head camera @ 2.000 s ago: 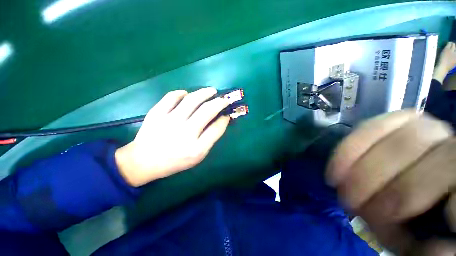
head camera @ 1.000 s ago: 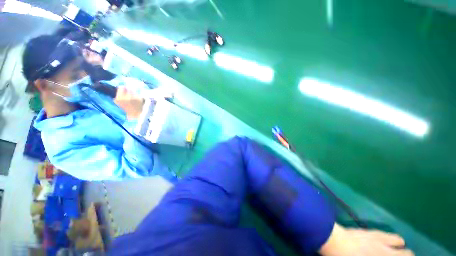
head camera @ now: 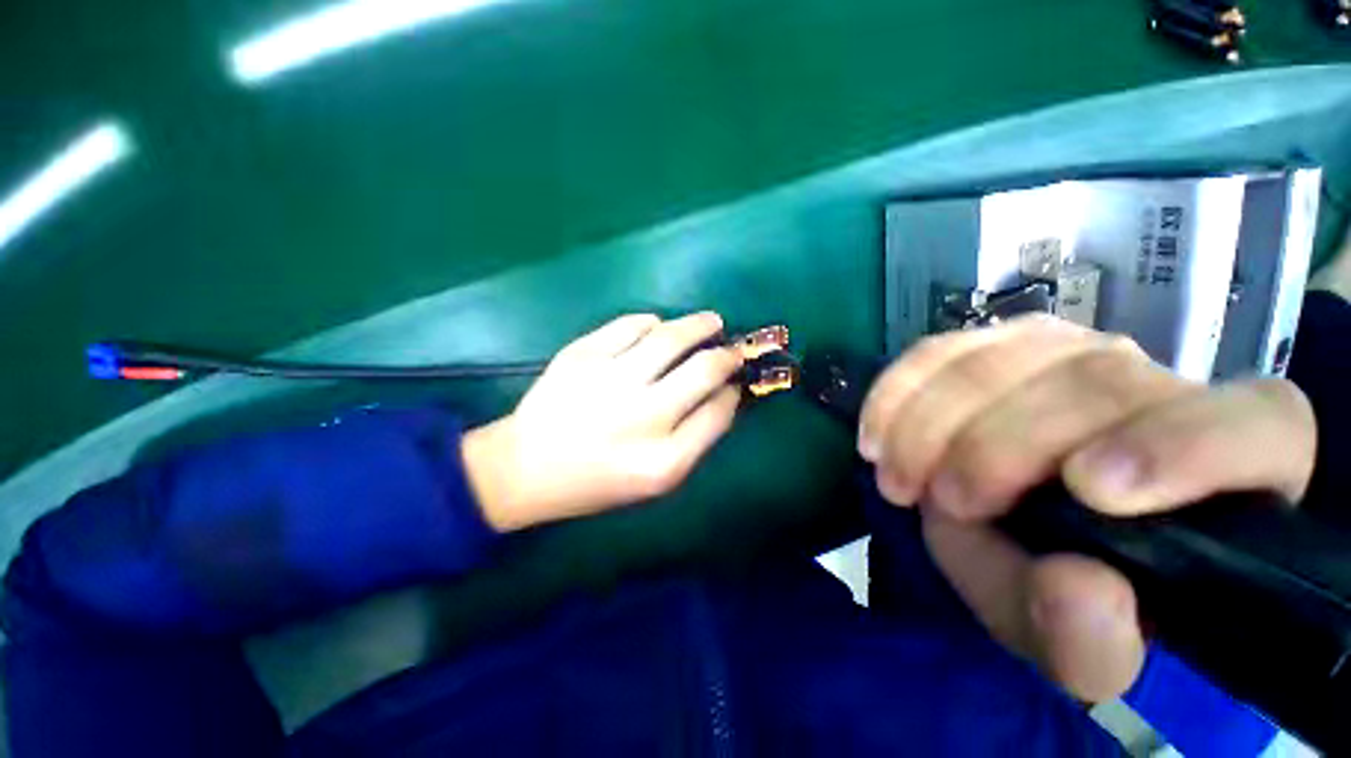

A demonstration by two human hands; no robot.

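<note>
A black cable assembly (head camera: 385, 370) lies along the green bench edge, its blue-and-red plug (head camera: 107, 360) at the far left. My left hand (head camera: 615, 422) pinches its branches near two coppery connector ends (head camera: 771, 379), which stick out past the fingertips. My right hand (head camera: 1089, 459) is wrapped around the thick black electric screwdriver (head camera: 1230, 570). The screwdriver's front end points left toward the connector ends, a small gap away. Its bit is too dark and blurred to make out.
The screw feeder (head camera: 1185, 282) stands to the right, with its metal pick-up point (head camera: 1059, 282) partly behind my right hand. More dark cable ends (head camera: 1203, 27) lie on the glossy green surface at the top right. Part of a person's skin shows at the right edge.
The view swung left to a seated worker in light blue, then came back. The screwdriver is now close to the connector ends, and the blue-and-red plug is in view.
</note>
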